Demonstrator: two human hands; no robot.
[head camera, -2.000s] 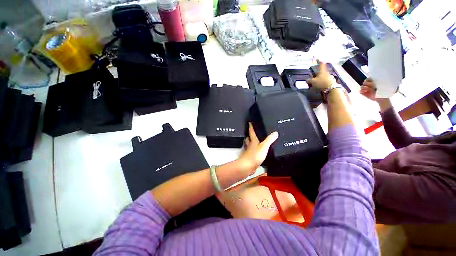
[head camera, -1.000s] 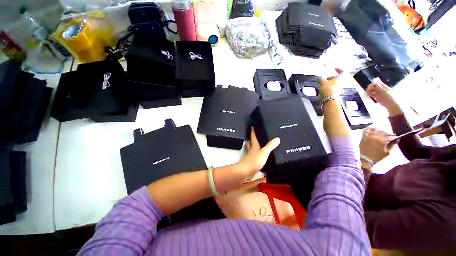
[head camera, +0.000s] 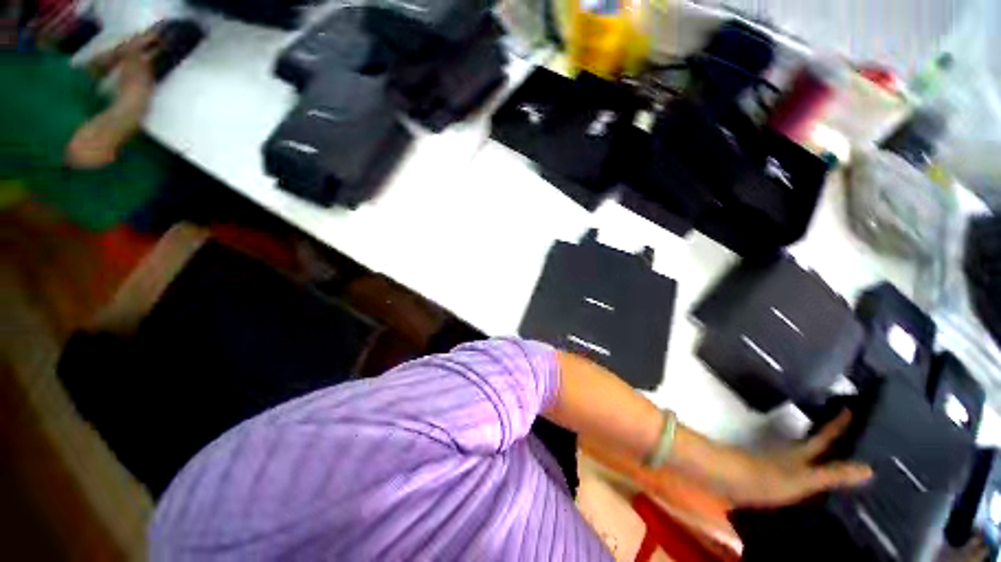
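The picture is blurred. My left hand (head camera: 796, 474) is at the lower right, its fingers spread against the near side of a stack of black printed boxes (head camera: 909, 467); it grasps nothing that I can see. A patch of skin at the bottom right edge may be my right hand (head camera: 968, 551), but it is cut off and unclear. A pile of black printed sleeves (head camera: 785, 329) stands beside the stack. A flat black blank (head camera: 602, 313) with two tabs lies left of it on the white table. Open black boxes with pale centres (head camera: 902, 343) are behind the stack.
Black boxes with bow marks (head camera: 730, 181) stand along the back, near yellow tape (head camera: 606, 38) and crumpled clear wrap (head camera: 900, 198). Black piles (head camera: 338, 137) are at upper left by a person in green (head camera: 55, 148). A brown carton with black pieces (head camera: 236, 340) is below the table edge.
The view has swung left, bringing the person in green and the carton into sight. My left hand's fingers look more spread at the stack. My right arm has left the clear view.
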